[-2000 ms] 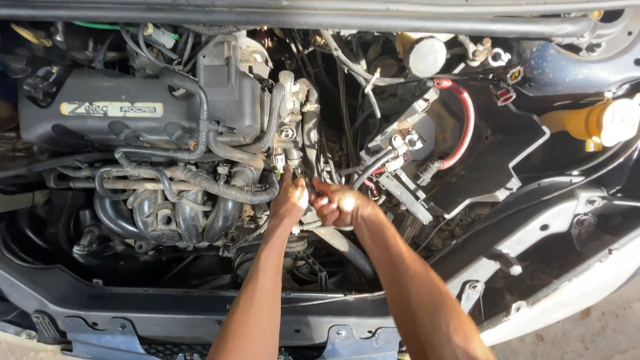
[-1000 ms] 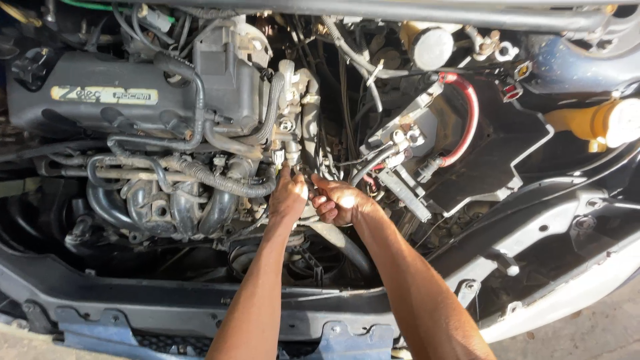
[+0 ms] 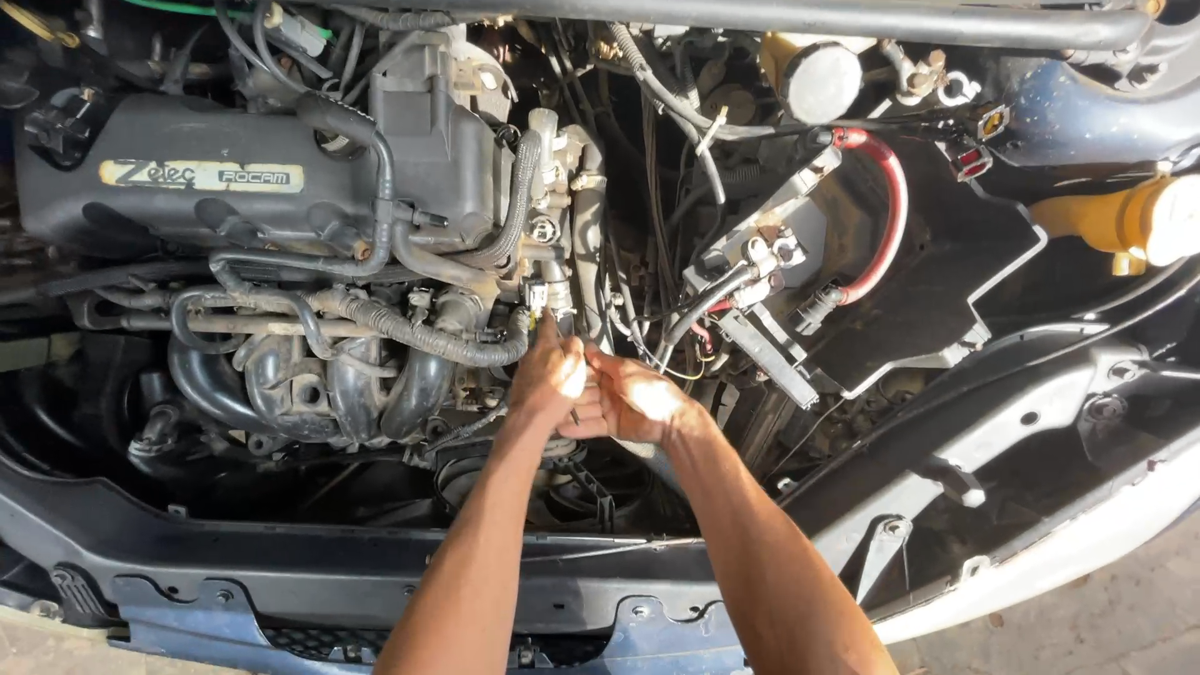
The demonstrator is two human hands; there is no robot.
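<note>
In the engine bay, my left hand (image 3: 548, 380) reaches just below a pale electrical connector (image 3: 536, 296) at the end of the coolant housing (image 3: 546, 202). Its index finger points up at the connector, and what lies under its fingertips is hidden. Close against it on the right is my right hand (image 3: 637, 398), its fingers curled round a thin dark item (image 3: 575, 414) whose tip shows between the hands. Whether that item is a tool or a wire cannot be told. A ribbed hose (image 3: 422, 337) ends left of my left hand.
The black engine cover (image 3: 244, 211) and the intake manifold (image 3: 309, 384) lie to the left. To the right are battery clamps with cables (image 3: 759, 267), a red cable (image 3: 891, 216) and a yellow filler neck (image 3: 1106, 216). The front crossmember (image 3: 319, 558) runs below my forearms.
Both hands stay at the same spot by the connector. My right hand's fingers have shifted closer to my left hand, and the thin dark item now shows between them.
</note>
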